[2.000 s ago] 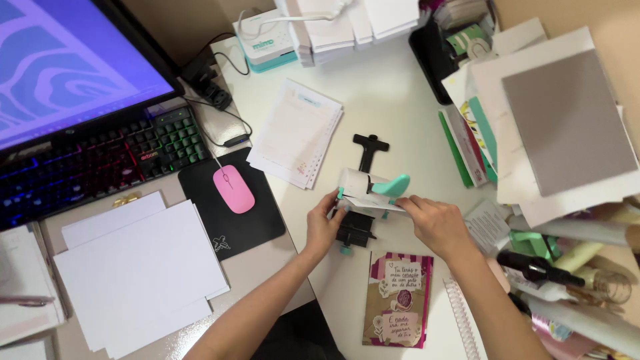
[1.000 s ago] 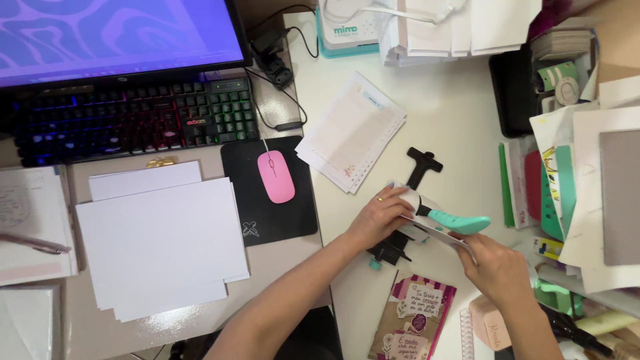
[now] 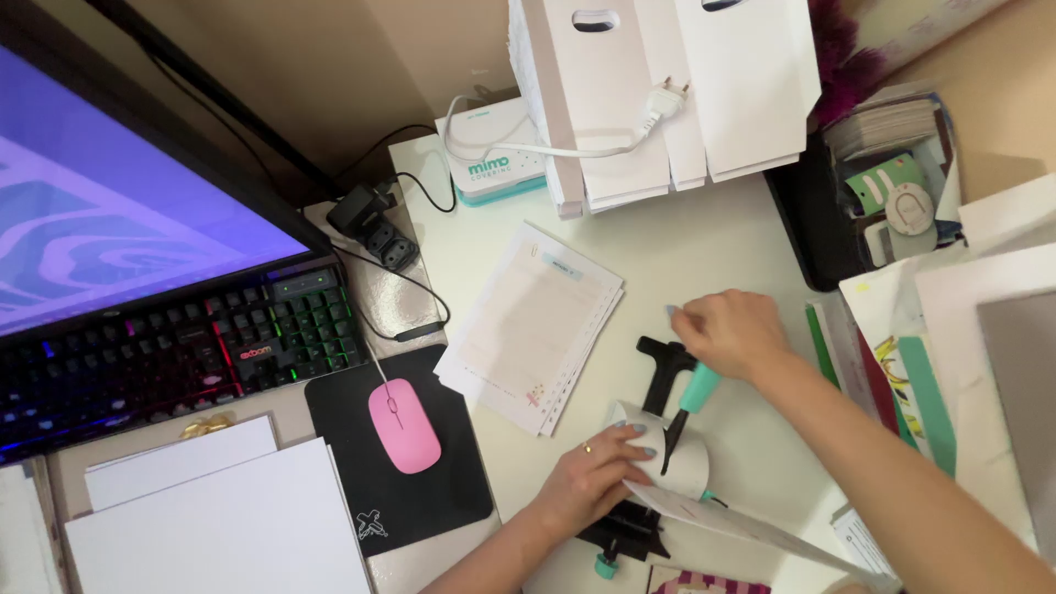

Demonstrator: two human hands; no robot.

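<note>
A white and black desktop punch [image 3: 689,466] with a teal lever [image 3: 700,388] stands on the white desk. My left hand [image 3: 590,478] rests on its white body, fingers spread over the near edge of a printed sheet [image 3: 742,528] that sits at the punch and runs toward the lower right. Against the raised teal lever is my right hand [image 3: 730,334], its fingers curled; whether they grip the lever's end cannot be told. Printed pages with small cuts along one edge [image 3: 536,330] lie left of the punch. At the bottom edge, part of a patterned cover [image 3: 709,582] shows.
On the left are a monitor [image 3: 140,181], a lit keyboard [image 3: 181,355], a pink mouse [image 3: 404,425] on a black pad [image 3: 462,478] and blank white sheets [image 3: 214,528]. White file holders [image 3: 685,99] stand behind. Stacked papers [image 3: 1006,330] and a black tray [image 3: 804,223] are at the right.
My right hand has left the sheet's right side and moved up to the teal lever, which now stands raised rather than pointing right. My left hand stays at the punch. The view has shifted.
</note>
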